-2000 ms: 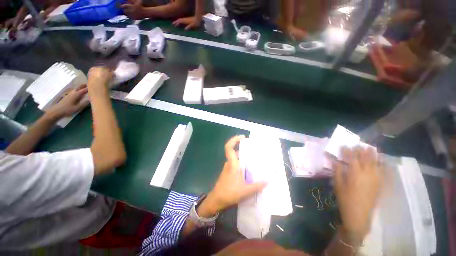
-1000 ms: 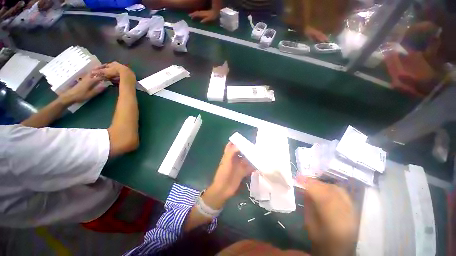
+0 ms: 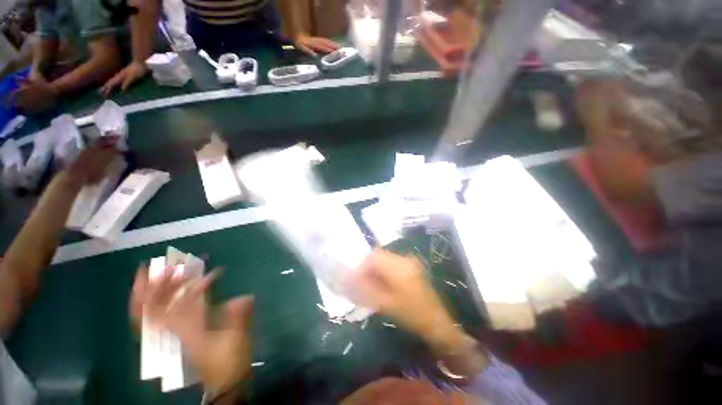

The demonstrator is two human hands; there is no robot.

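My left hand [image 3: 198,324] is blurred, its fingers apart, over two slim white retail boxes [image 3: 164,348] lying side by side at lower left. It partly hides them. My right hand [image 3: 400,289] is at the near end of a long white piece [image 3: 293,194], apparently a box; it is shut on it, though motion blur hides detail. The piece slants across the white strip. Below it, white cartons or papers [image 3: 339,304] lie on the green surface. Folded white leaflets [image 3: 419,190] lie in a loose pile right of centre.
A big overexposed white stack [image 3: 518,229] is at right. Pale bands [image 3: 441,247] and small white bits lie near it. An open-flapped carton [image 3: 216,176] and another box [image 3: 127,204] are on the far lane. A neighbour's arm [image 3: 36,217] reaches in at left. A metal post [image 3: 491,79] slants behind.
The view has swung right. My left hand has moved from the central white stack to the boxes at left, where two now lie together. My right hand has come to the long white piece.
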